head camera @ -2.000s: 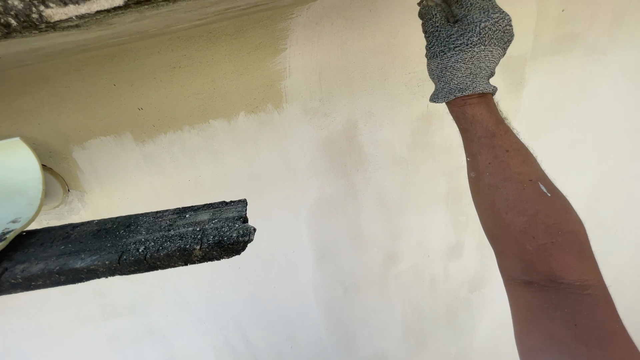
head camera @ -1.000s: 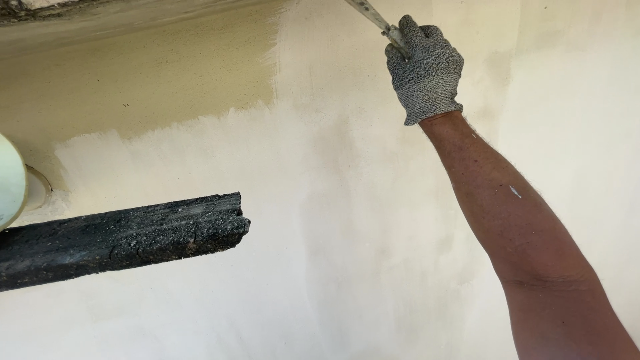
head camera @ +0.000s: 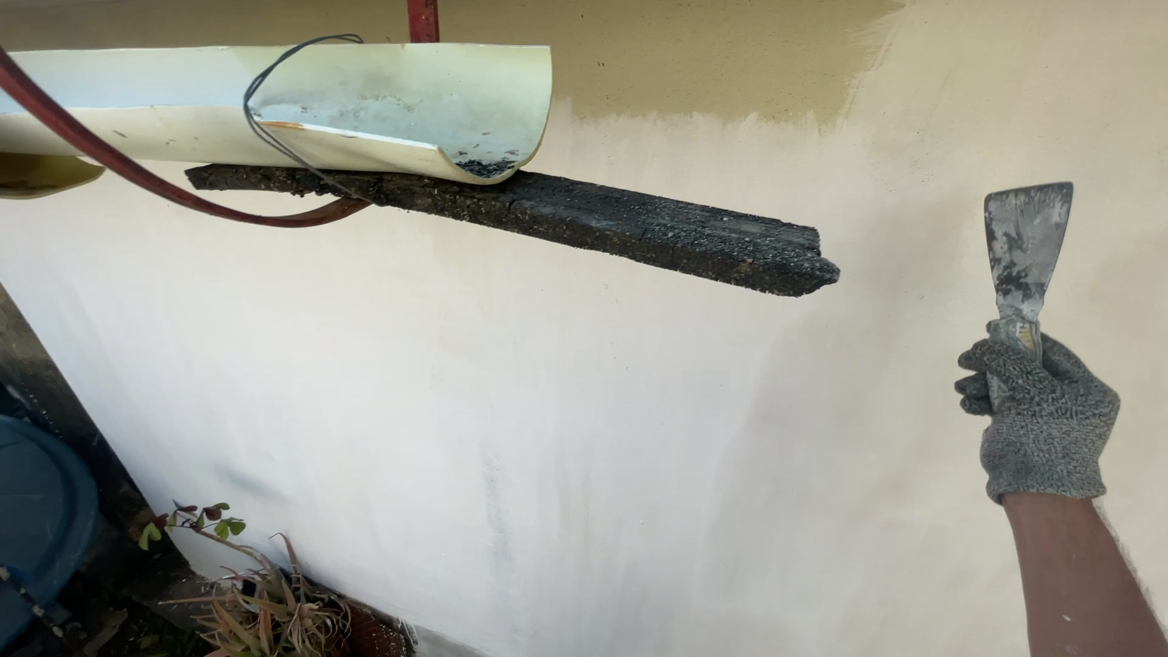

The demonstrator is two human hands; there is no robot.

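Note:
My right hand [head camera: 1045, 411], in a grey knitted glove, is closed around the handle of a putty knife [head camera: 1027, 242] at the right. Its blade points up and is smeared with dark and pale residue. Behind it is a wall [head camera: 593, 438] painted cream-white, with an olive-tan band along the top. Left of the knife, a blackened wooden beam [head camera: 675, 233] juts out under a cut pale plastic gutter [head camera: 365, 100], and the blade does not touch either. My left hand is out of view.
A thin wire [head camera: 260, 128] loops around the gutter and beam. A curved red metal bracket [head camera: 164, 187] passes beneath the gutter at the left. Potted spiky plants [head camera: 265, 607] stand at the lower left, near a blue plastic container [head camera: 41, 511].
The view has shifted left and down, bringing in the gutter, bracket and plants. The putty knife's blade, out of frame earlier, now shows whole, pointing up in my right hand.

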